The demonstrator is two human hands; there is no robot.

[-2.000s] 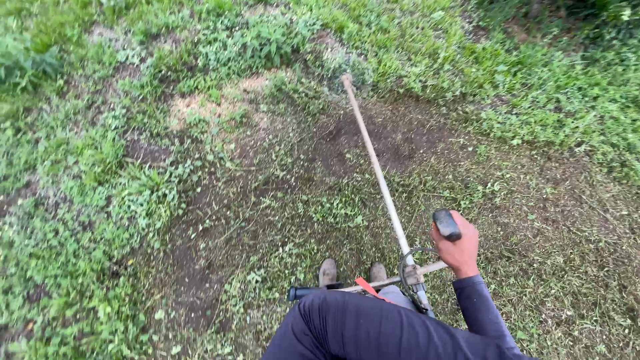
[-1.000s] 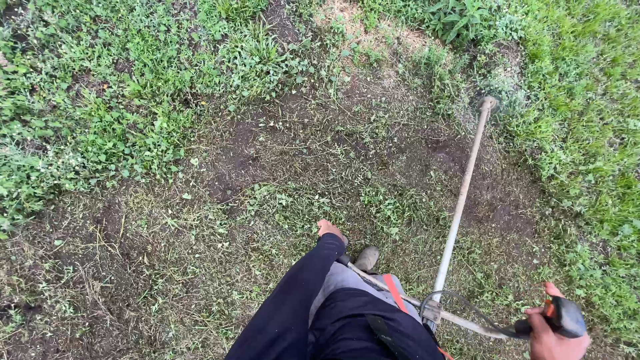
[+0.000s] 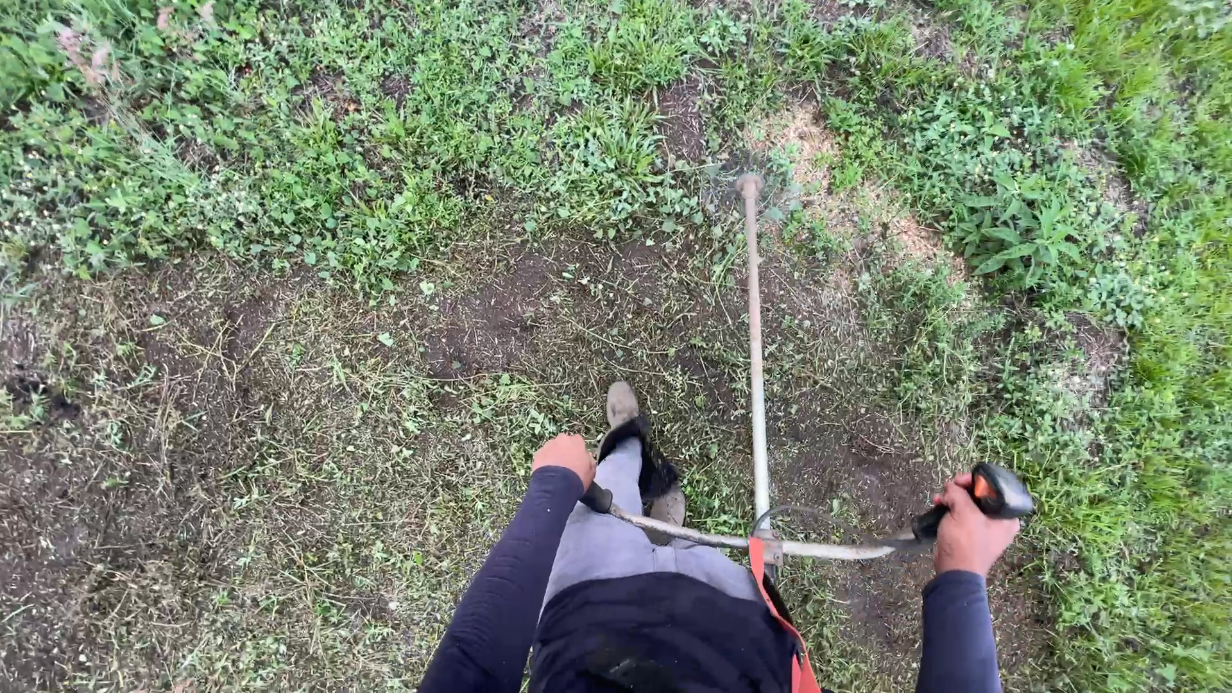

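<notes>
A brush cutter's long metal shaft [image 3: 756, 356] runs forward from its crosswise handlebar [image 3: 828, 551]. My left hand [image 3: 565, 458] is closed around the black grip at the bar's left end. At the other end, my right hand [image 3: 972, 534] grips the black control handle [image 3: 1001, 491], which has an orange-red part. The cutting head [image 3: 749, 183] is low at the edge of the green weeds, with a blurred disc-like area around it. An orange harness strap [image 3: 782, 616] meets the bar beside the shaft.
Leafy weeds [image 3: 366, 144] grow across the front, and taller grass [image 3: 1174, 385] lines the right. Cut clippings and bare soil [image 3: 491, 318] surround my boots [image 3: 622, 402]. A broad-leaved plant [image 3: 1020, 231] stands right of the cutting head, past a pale patch of dry clippings [image 3: 900, 226].
The cutting head has swung left over the ground, from beside the right-hand grass to the weeds' edge left of the pale patch. My left hand and its grip now show plainly. The view has shifted.
</notes>
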